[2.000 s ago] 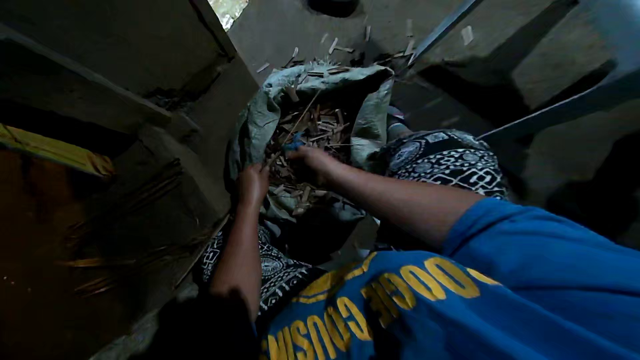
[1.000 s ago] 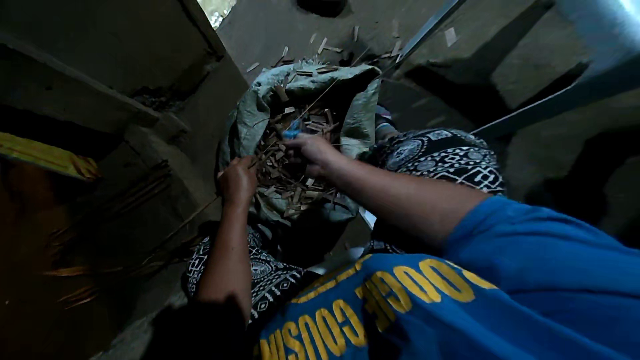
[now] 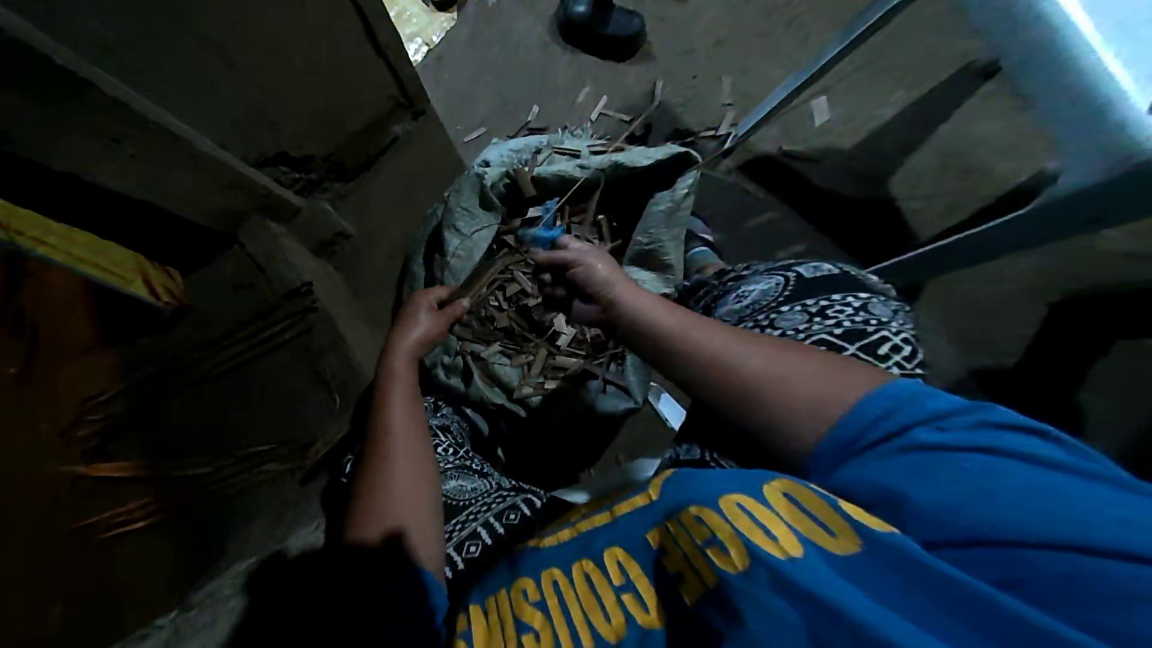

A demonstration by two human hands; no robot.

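Note:
Between my knees stands a woven sack (image 3: 661, 243), its mouth open and filled with short flat wood or bamboo chips (image 3: 549, 346). My left hand (image 3: 423, 319) is at the sack's left rim, closed on a thin brown strip (image 3: 486, 274) that points up and right over the chips. Over the middle of the sack, my right hand (image 3: 585, 279) grips a small blue object (image 3: 543, 236); what it is cannot be told. A long thin strip (image 3: 571, 193) rises from near the blue object past the sack's far rim.
Loose chips (image 3: 598, 108) lie on the floor beyond the sack, near a dark shoe (image 3: 601, 29). A concrete wall edge (image 3: 396, 171) stands at the left, with thin sticks (image 3: 216, 346) and a yellow piece (image 3: 85, 252) beside it. Pale furniture legs (image 3: 810, 67) are at the right.
My left hand has moved left from inside the sack's mouth to its left rim, away from my right hand. The right hand stays over the sack with the blue object.

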